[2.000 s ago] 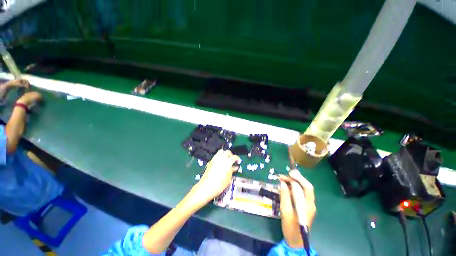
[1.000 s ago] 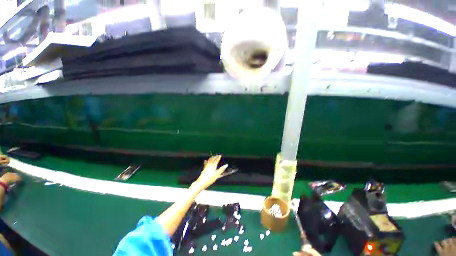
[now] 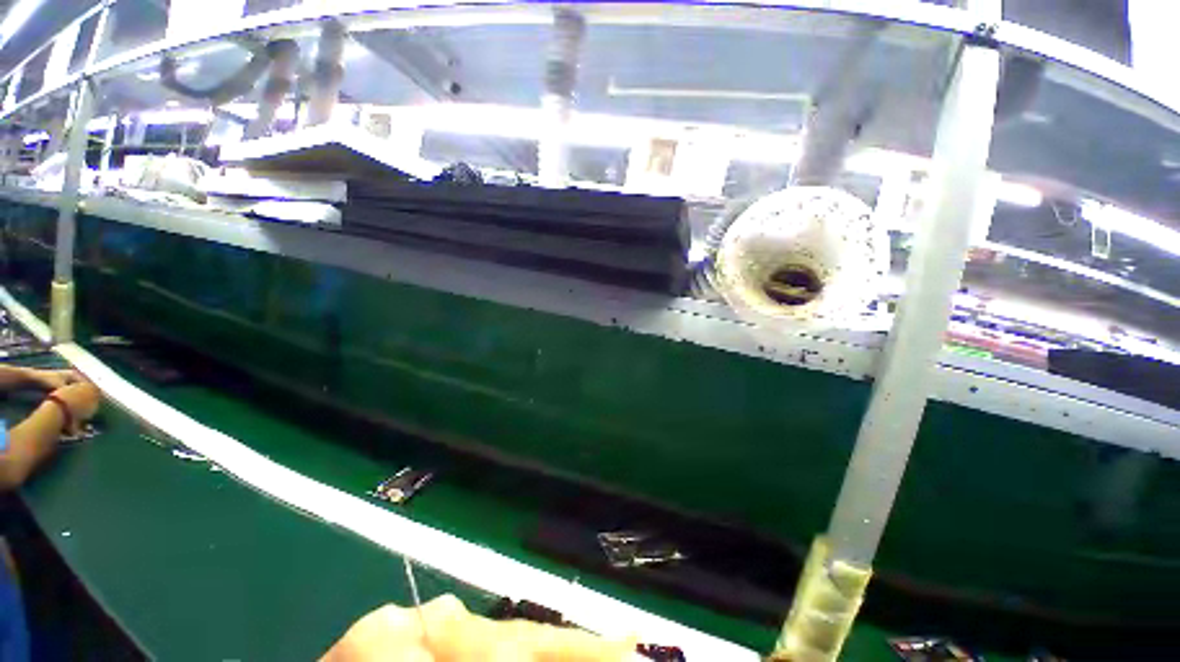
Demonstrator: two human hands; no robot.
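My left hand (image 3: 459, 636) is at the bottom edge, low in front of the white rail, cut off by the edge and blurred. It looks closed around a thin pale strand (image 3: 413, 581), perhaps solder wire, which sticks up from the fingers. Its fingertips point right. No right hand can be made out. A few dark modules (image 3: 528, 610) show just behind my hand, and a reddish-dark bit lies right of the fingertips. A phone unit (image 3: 637, 550) lies on the dark mat on the belt beyond the rail.
The white rail (image 3: 330, 504) runs across in front. A taped post (image 3: 828, 605) stands at right, with another unit (image 3: 929, 648) beside its foot. Another unit (image 3: 403, 486) lies on the green belt. Another worker's hand (image 3: 75, 398) is at far left. A white duct mouth (image 3: 802, 265) hangs above.
The view has tilted up and shifted. My left hand has come back from the belt to the near side of the rail and now holds the strand. My right hand has left the picture.
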